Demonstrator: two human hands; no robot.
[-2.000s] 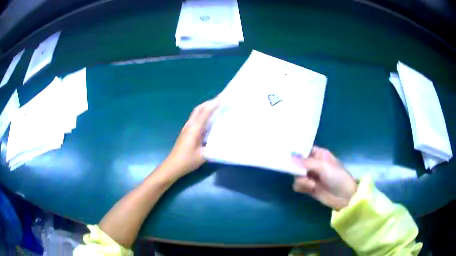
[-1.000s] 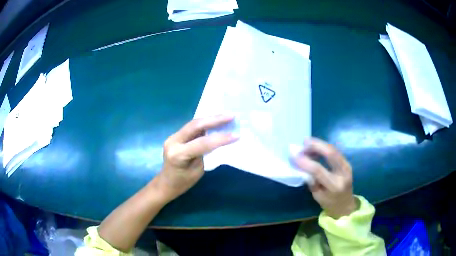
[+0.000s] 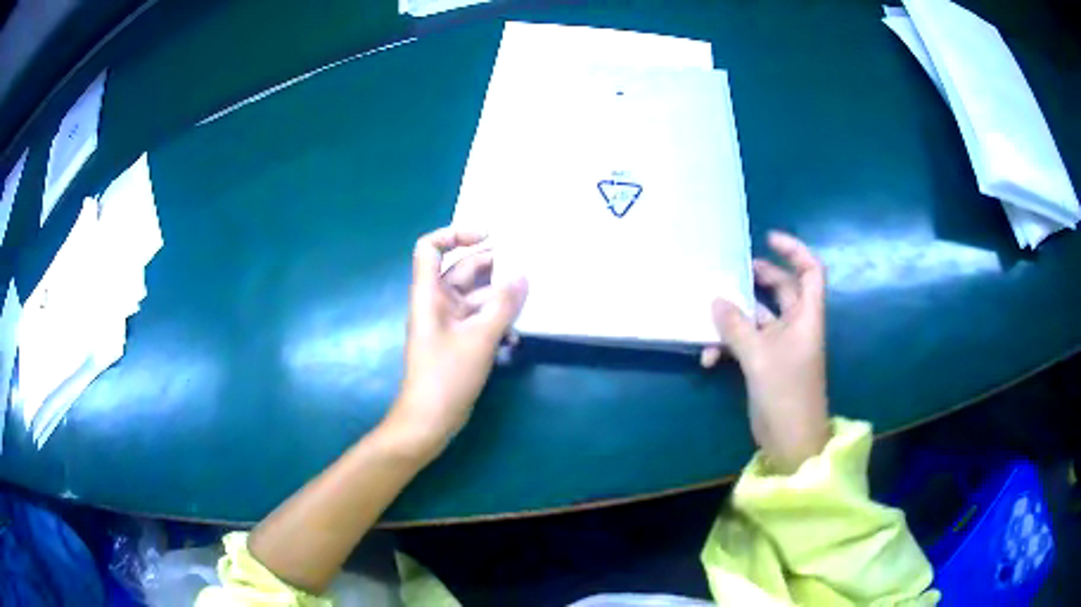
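Observation:
A white packed document set [image 3: 616, 255] with a black triangle mark lies in front of me, its near edge held slightly above the green bench. Another white sheet or bag edge sticks out behind it at the top and left. My left hand [image 3: 456, 326] grips its lower left corner, thumb on top and fingers at the side and below. My right hand [image 3: 776, 326] grips the lower right corner in the same way. I cannot tell how many layers are in the set.
A green bench [image 3: 296, 237] spans the view. A fanned white pile [image 3: 89, 308] lies left, with a marked white set [image 3: 74, 145] beyond it. A narrow white stack [image 3: 990, 113] lies at the upper right. A blue plastic object [image 3: 1002, 540] stands below the bench's right edge.
The set has turned straighter towards me and its rumpled near edge now lies even. My left hand has moved from its face to the lower left corner. The view has shifted, so the far stack is nearly out.

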